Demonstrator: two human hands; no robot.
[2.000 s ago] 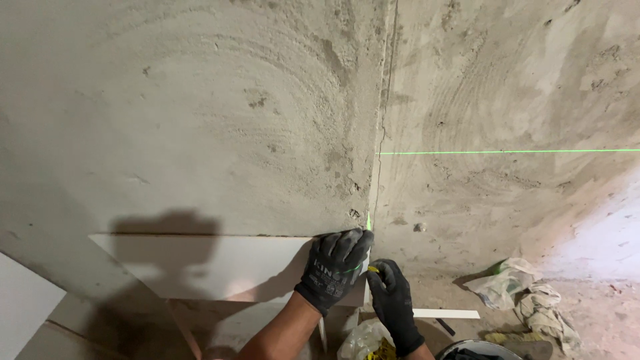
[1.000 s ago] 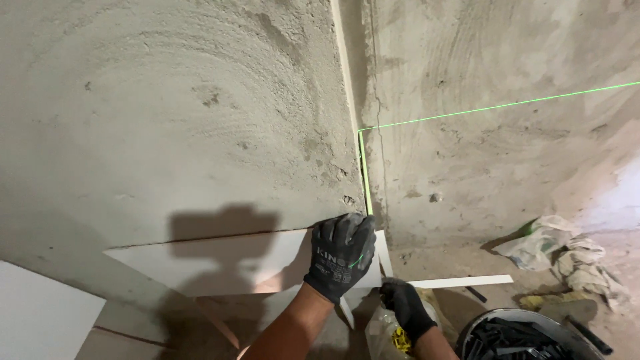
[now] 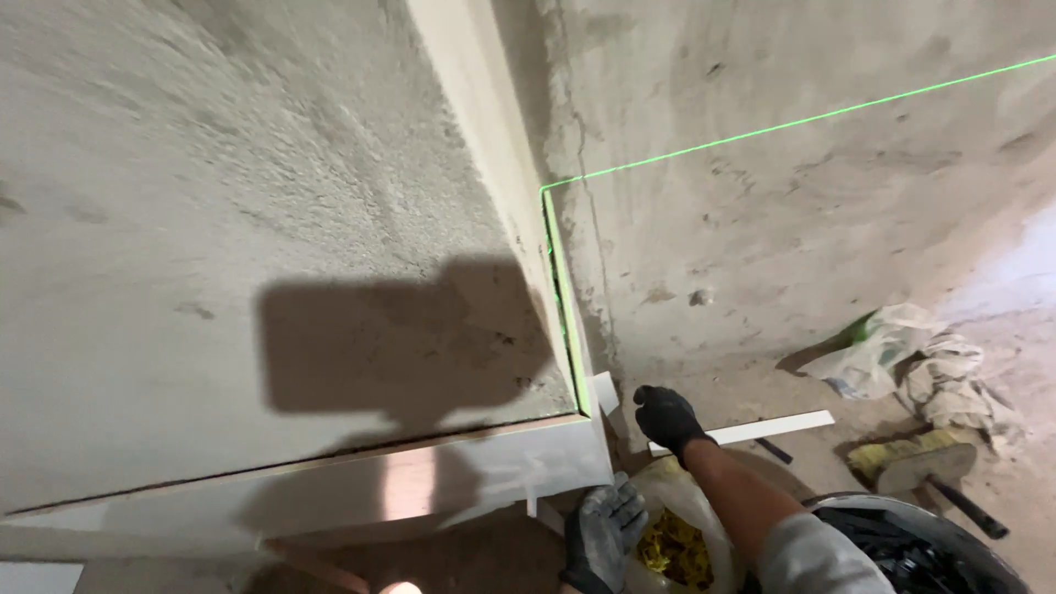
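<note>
My left hand [image 3: 605, 528], in a dark glove with a greyish palm, is at the bottom, just below the corner of a white tile strip [image 3: 495, 462] set along the foot of the rough cement wall. Its fingers are spread and nothing shows in it. To its upper right is my right hand [image 3: 670, 419] in a black glove, fingers curled, near a small white piece [image 3: 605, 392] by the wall corner; whether it holds anything is not visible. A green laser line [image 3: 767, 130] crosses the right wall and bends down at the corner along the tile's edge.
An open bag of yellow plastic pieces [image 3: 678, 549] stands between my arms. At right are a bucket of black pieces [image 3: 916, 553], a trowel [image 3: 928, 469] by a yellow sponge, and crumpled plastic bags [image 3: 891, 351]. A white strip [image 3: 767, 429] lies on the floor.
My left hand has come off the top edge of the tile strip and moved down past its corner, palm now showing. The right hand has moved up toward the wall. The view has moved closer to the corner.
</note>
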